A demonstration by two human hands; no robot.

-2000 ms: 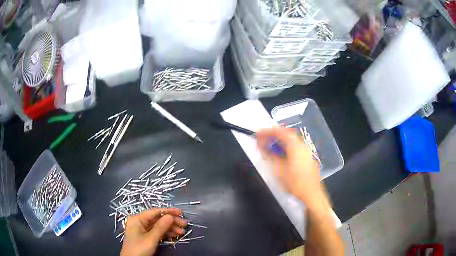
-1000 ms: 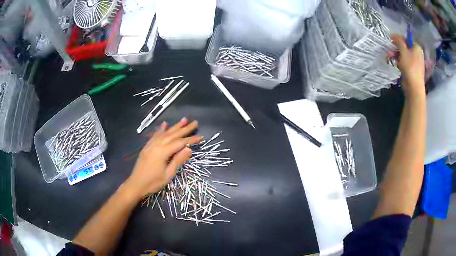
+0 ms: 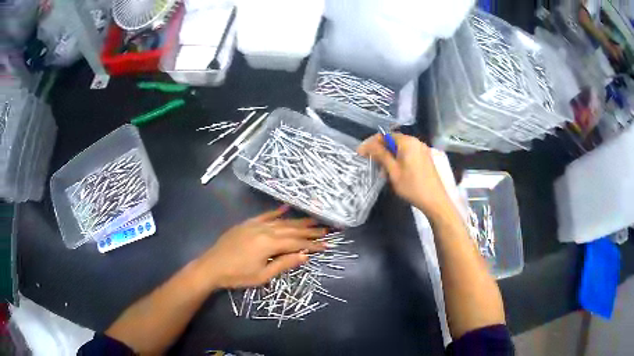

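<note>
A clear box (image 3: 254, 174) well filled with slim silver rods stands behind the loose rod heap (image 3: 295, 292). My right hand (image 3: 403, 163) is at this box's right end, its fingers at the rim, with a blue-handled tool (image 3: 388, 142) held in it. My left hand (image 3: 267, 250) lies palm down over the back left of the heap, fingers spread, its fingertips near the box's front wall. Whether rods are under its palm is hidden. A part-filled clear box (image 3: 61, 179) sits at left on a small white scale (image 3: 126, 235) with a lit blue display.
Silver tweezers (image 3: 233, 149) and a few rods lie left of the middle box. Green-handled pliers (image 3: 158, 111) lie behind. A white paper strip (image 3: 427, 243) and narrow parts tray (image 3: 513, 229) are at right. Stacked boxes (image 3: 452, 128), another rod box (image 3: 313, 83) and a red bin (image 3: 139, 61) stand behind.
The filled box now stands behind the heap, where it was not before. My right hand came back from the stacked boxes to its rim. My left hand moved right and nearer over the heap.
</note>
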